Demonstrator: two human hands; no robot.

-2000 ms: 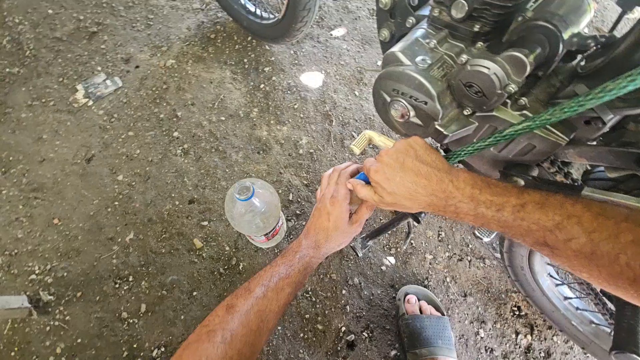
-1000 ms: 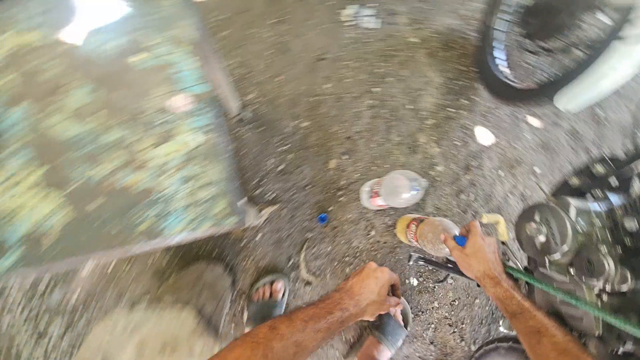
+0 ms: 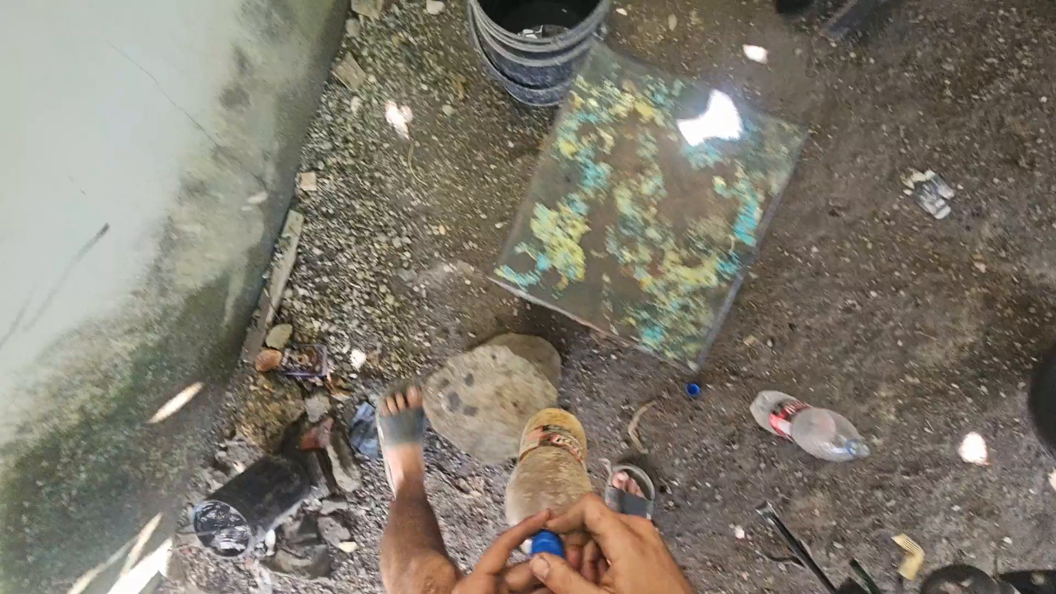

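Observation:
A plastic bottle (image 3: 549, 478), yellowish toward its base and bearing a red label, hangs at the lower middle with its neck toward me. Its blue cap (image 3: 547, 544) lies between the fingers of both hands. My left hand (image 3: 503, 565) has its fingers at the cap's left side, partly cut off by the bottom edge. My right hand (image 3: 615, 549) holds the cap and neck area from the right. A clear plastic bottle (image 3: 817, 429) with a red label lies in view on the ground at the right. A loose blue cap (image 3: 693, 388) sits on the dirt.
A flat panel with yellow and turquoise patches (image 3: 635, 223) stands ahead, beside a black bucket (image 3: 536, 62). Large stones (image 3: 491, 400) are near my sandalled feet. A stained wall (image 3: 124, 165) borders the left, with a black cylindrical container (image 3: 252, 503) below. A yellow elbow fitting (image 3: 908, 556) is at lower right.
The view has swung far left from the motorcycle. The yellowish bottle has moved away from the clear bottle and over near the stones. My left hand, apart from it one second ago, is now at its cap.

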